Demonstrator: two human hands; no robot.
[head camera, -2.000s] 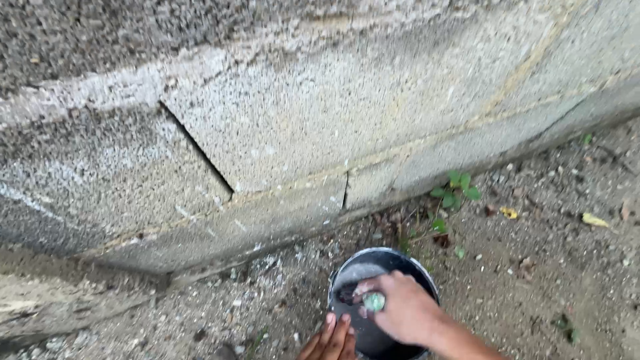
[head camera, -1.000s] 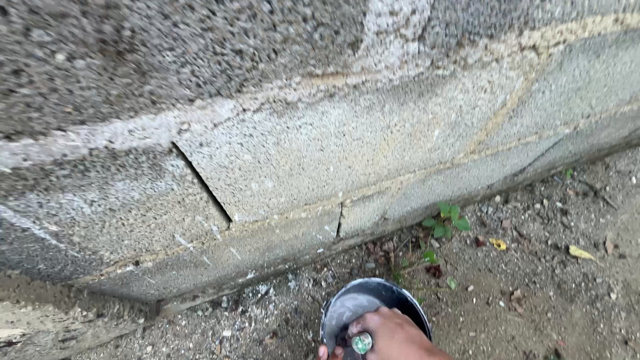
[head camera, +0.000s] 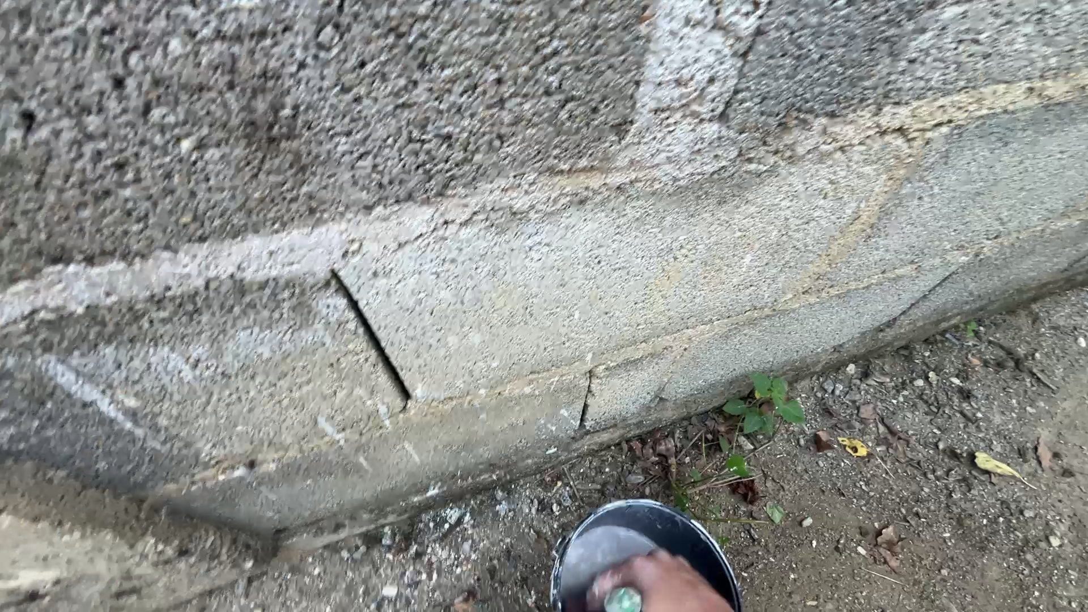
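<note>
Low in the view a round dark bucket (head camera: 722, 557) with a pale, smeared rim stands on the ground, cut off by the bottom edge. A smooth greyish material (head camera: 605, 552) shows inside it at the left. My right hand (head camera: 667, 582) reaches into the bucket, closed around a greenish, rounded handle end (head camera: 623, 600). The rest of that tool is hidden by my hand and the frame edge. My left hand is out of view. Behind the bucket runs a concrete block wall (head camera: 544, 297) with mortar joints and a dark open joint slit (head camera: 371, 338).
A small green plant (head camera: 765, 406) grows at the wall's foot, just beyond the bucket. Yellow leaves (head camera: 999, 466), dry leaves and pebbles lie on the bare soil (head camera: 935, 527) at the right. At the lower left a concrete ledge (head camera: 102, 552) meets the wall.
The view has tilted up toward the wall, so the bucket sits lower. My left hand, seen at the bucket's near left two seconds ago, is out of view. My right hand stays in the bucket.
</note>
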